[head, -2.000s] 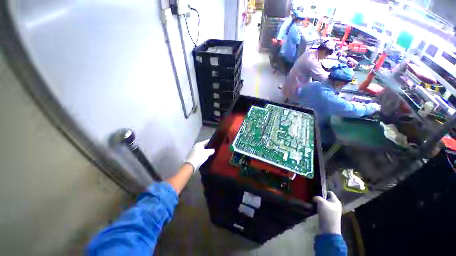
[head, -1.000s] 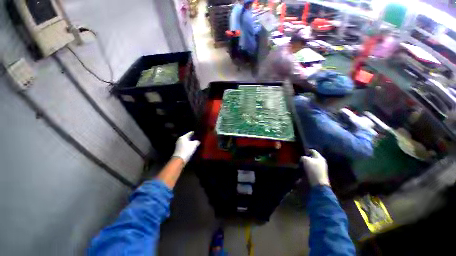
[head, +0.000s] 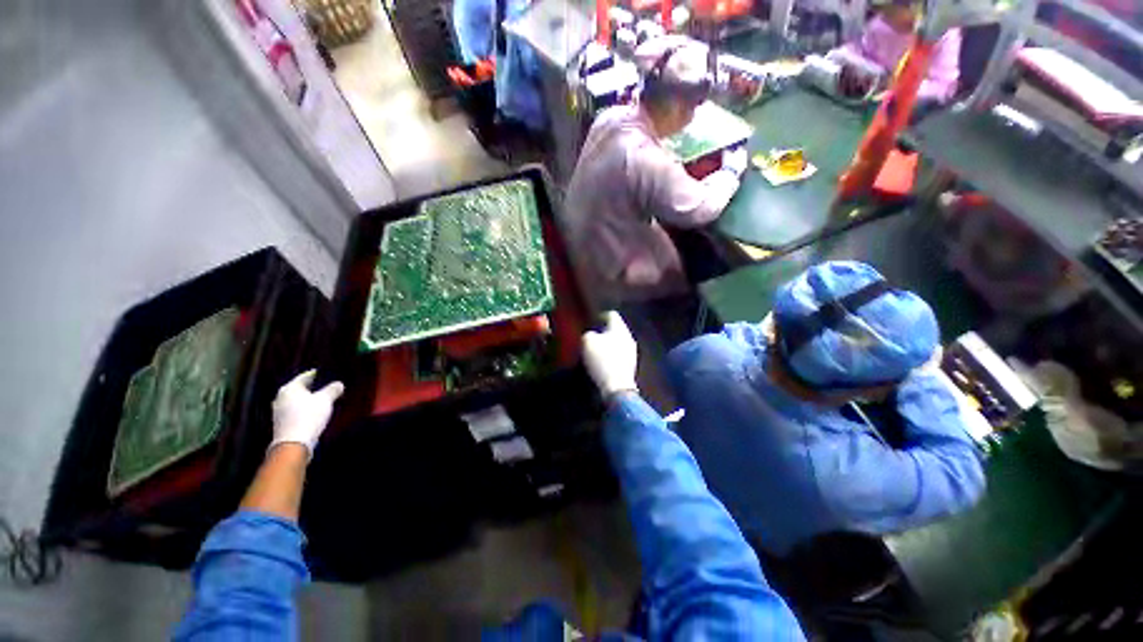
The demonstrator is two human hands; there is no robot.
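A stack of black bins [head: 414,470] stands in front of me, with white labels on its near side. A green circuit board [head: 464,261] lies in the top bin, over red liner [head: 399,380] and another board partly hidden beneath it. My left hand [head: 302,411], in a white glove, is at the near left corner of the top bin, its fingers on the rim. My right hand [head: 610,356], also in a white glove, grips the right rim. The stack's base is hidden.
A second black bin stack [head: 78,433] with a green board inside stands close at the left, by the grey wall. A person in blue [head: 815,426] sits close at the right, at a green bench [head: 990,539]. A person in pink [head: 633,188] sits farther ahead.
The view has turned right and down. My stack has moved forward, alongside the second stack and the seated person in blue. Both hands stay at the top bin's rim.
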